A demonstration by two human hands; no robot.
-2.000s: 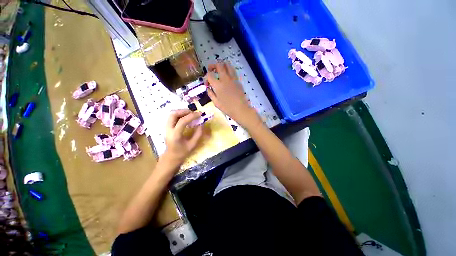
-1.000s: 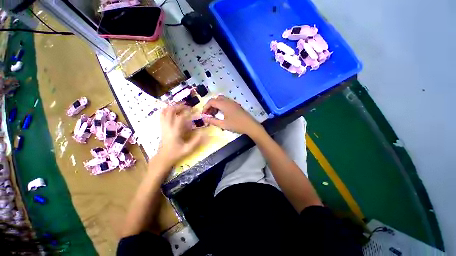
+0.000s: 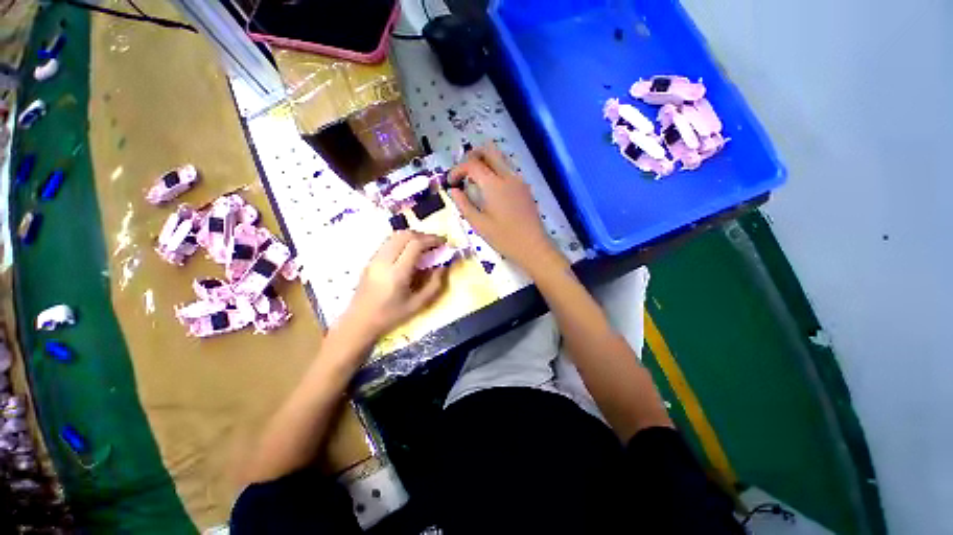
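My left hand [image 3: 397, 280] is over the yellow sheet [image 3: 460, 298] and holds a pink unit [image 3: 437, 257] at its fingertips. My right hand [image 3: 500, 204] is up and to the right of it, with thumb and fingers together around a small dark piece [image 3: 454, 180], which looks like a black pad. Another pink unit [image 3: 402, 192] lies on the bench just above the sheet. Black pads [image 3: 427, 205] lie beside it, between the hands.
A blue bin [image 3: 598, 199] with several pink units stands right. More pink units [image 3: 242, 254] lie piled on the brown covering [image 3: 209, 418] left. A taped cardboard box [image 3: 340, 89] bears a phone [image 3: 324, 26], beside a black round object [image 3: 457, 49]. A green strip with scattered parts runs far left.
My right hand has moved up, away from the pink unit at my left hand. My left hand stays by that unit. The view has shifted, and parts on the green strip have changed position.
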